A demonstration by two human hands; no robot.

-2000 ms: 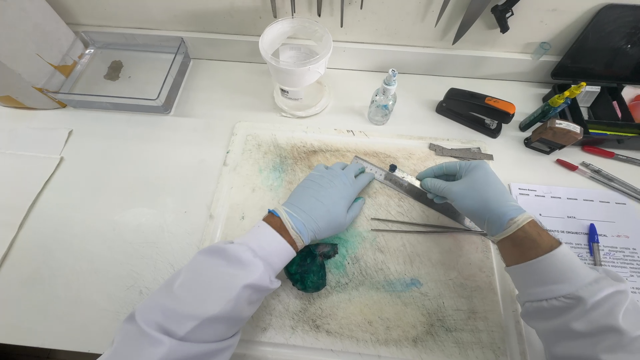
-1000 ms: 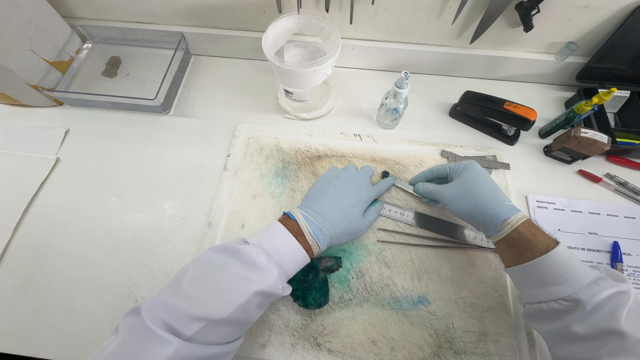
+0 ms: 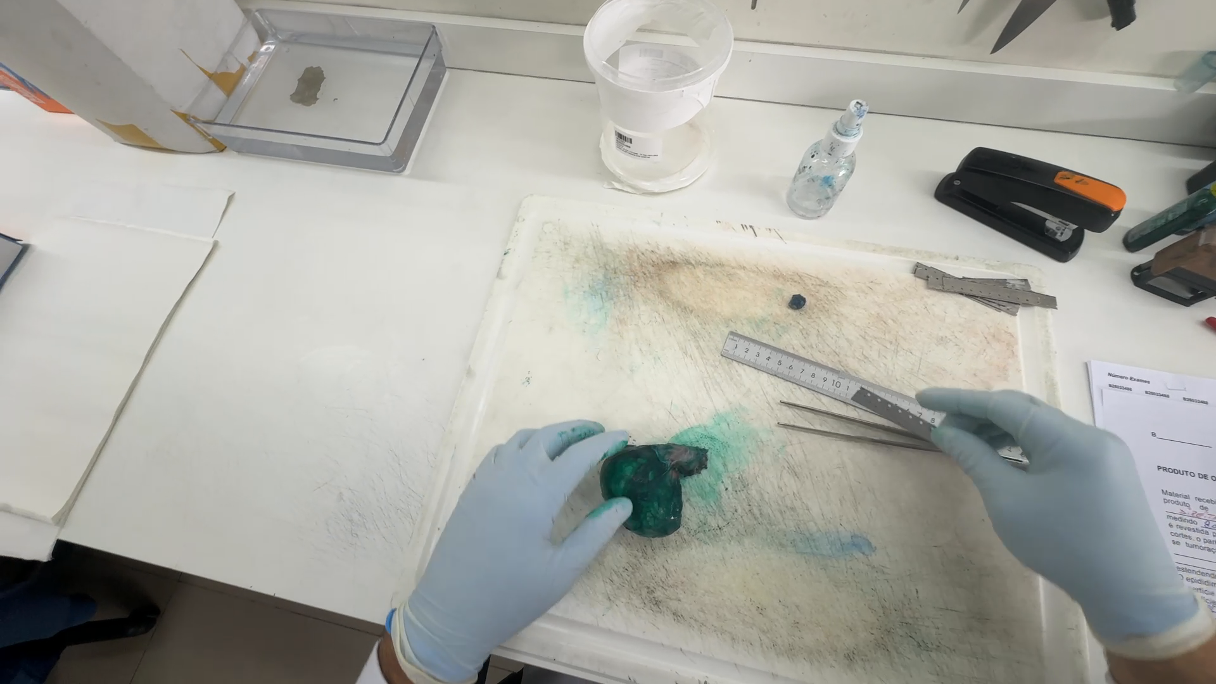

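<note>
My left hand (image 3: 532, 532), in a light blue glove, curls its fingers and thumb about the left side of a green-inked tissue specimen (image 3: 646, 484) on the white cutting board (image 3: 589, 589). Green ink marks the fingertips. My gloved right hand (image 3: 1035, 475) has thumb and index finger at a dark-handled scalpel or similar flat metal tool (image 3: 888, 408), which lies over the steel ruler (image 3: 779, 361); whether it is gripped I cannot tell. Beneath it the thin prongs of metal forceps (image 3: 845, 427) extend left. A small dark piece (image 3: 797, 302) rests farther back on the board.
Several metal strips (image 3: 988, 288) lie at the board's back right corner. Behind it stand a white plastic tub (image 3: 655, 85), a spray bottle (image 3: 826, 166) and a black stapler (image 3: 1031, 199). Printed papers (image 3: 1130, 418) are at right, a clear tray (image 3: 323, 142) and white sheets (image 3: 104, 332) at left.
My left hand has moved from the ruler down to the green specimen. The small dark piece, earlier by my fingertips, now lies alone on the board. My right hand has moved down toward the ruler's right end.
</note>
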